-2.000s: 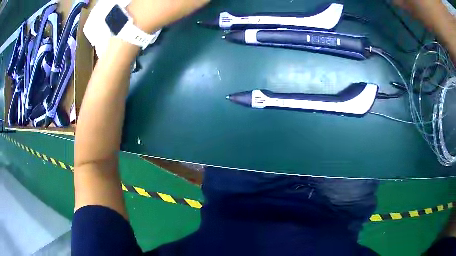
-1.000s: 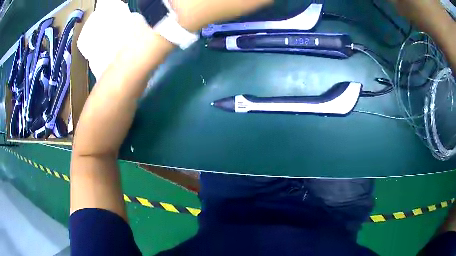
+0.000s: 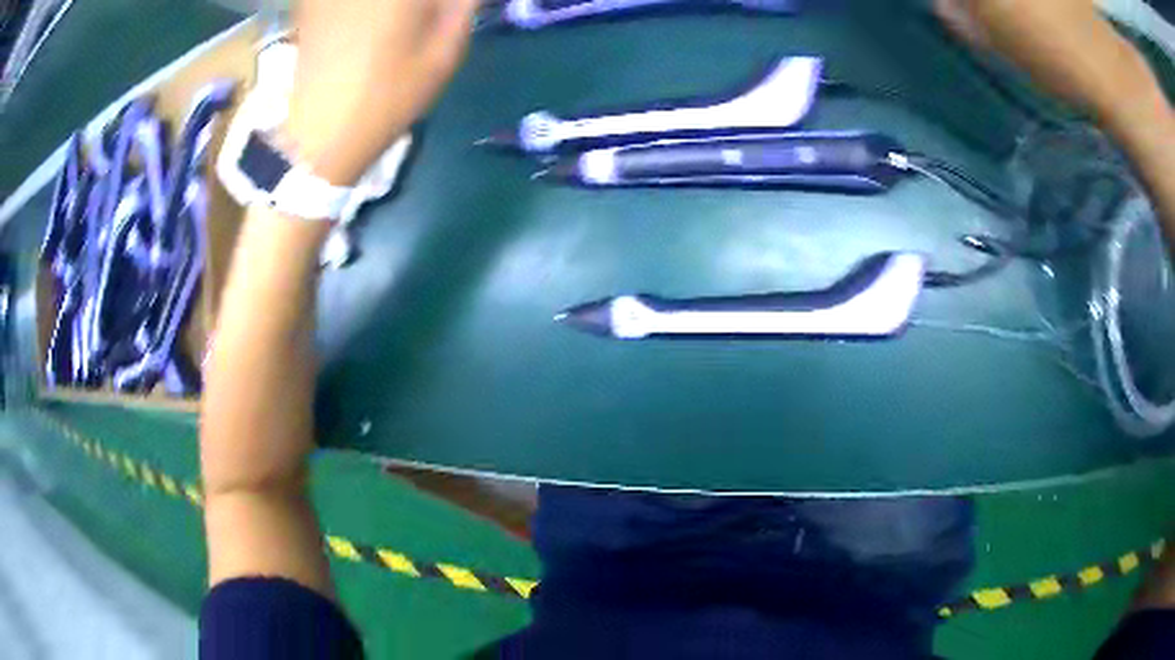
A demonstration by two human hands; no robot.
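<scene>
Three pens lie on the dark green bench with dark tips to the left: a white one (image 3: 773,313) nearest me, a dark-faced one (image 3: 741,159) beyond it, and another white one (image 3: 670,123) beside that. A fourth pen (image 3: 593,10) is partly cut off by the top edge. My left hand (image 3: 387,65) is at the top left, left of the pens, blurred, its fingers unclear. My right hand (image 3: 1018,32) is at the top right, beyond the cables, partly cut off. Whether either hand holds anything cannot be seen.
A cardboard tray (image 3: 222,258) of piled pens stands at the left. A crumpled white cloth (image 3: 273,90) lies beside it, partly behind my left wrist. Clear filament coils (image 3: 1115,316) and black cables (image 3: 979,194) lie at the right. The bench edge (image 3: 722,491) runs before my lap.
The view has shifted, so the pens appear lower and a fourth pen shows at the top. My left hand has moved back left from over the pen tips.
</scene>
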